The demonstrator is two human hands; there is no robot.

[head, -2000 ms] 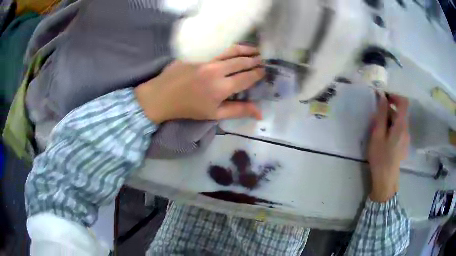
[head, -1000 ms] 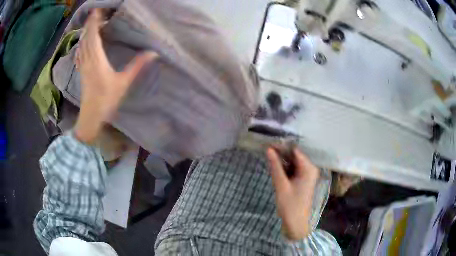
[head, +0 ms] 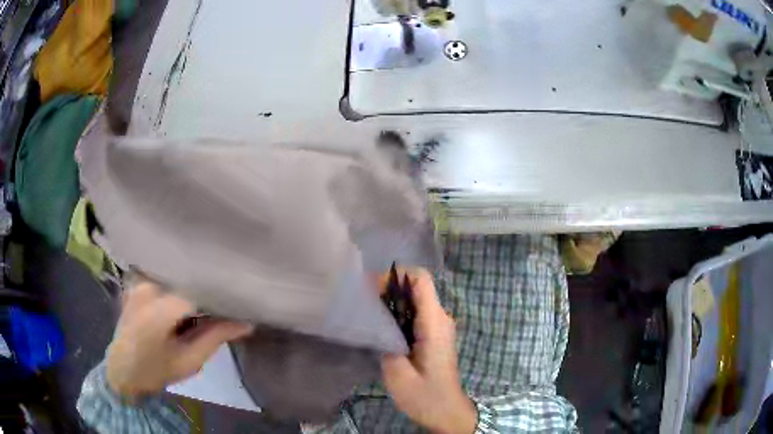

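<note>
A taupe garment piece hangs over the table's front edge and the lap, blurred by motion. My left hand holds its lower left edge, fingers partly hidden by the cloth. My right hand grips the cloth's lower right corner. Small dark thread snips lie in my right hand, blades pointing up. The lockstitch machine's needle area shows only in part at the top edge.
The worn white machine table spans the top. A grey-white bin with a yellow strip stands at the lower right. Green cloth, mustard cloth and a blue item are at the left.
The garment piece has come off the machine area toward the lap. My left hand has moved down to its lower edge. My right hand has left the machine side and now holds the cloth.
</note>
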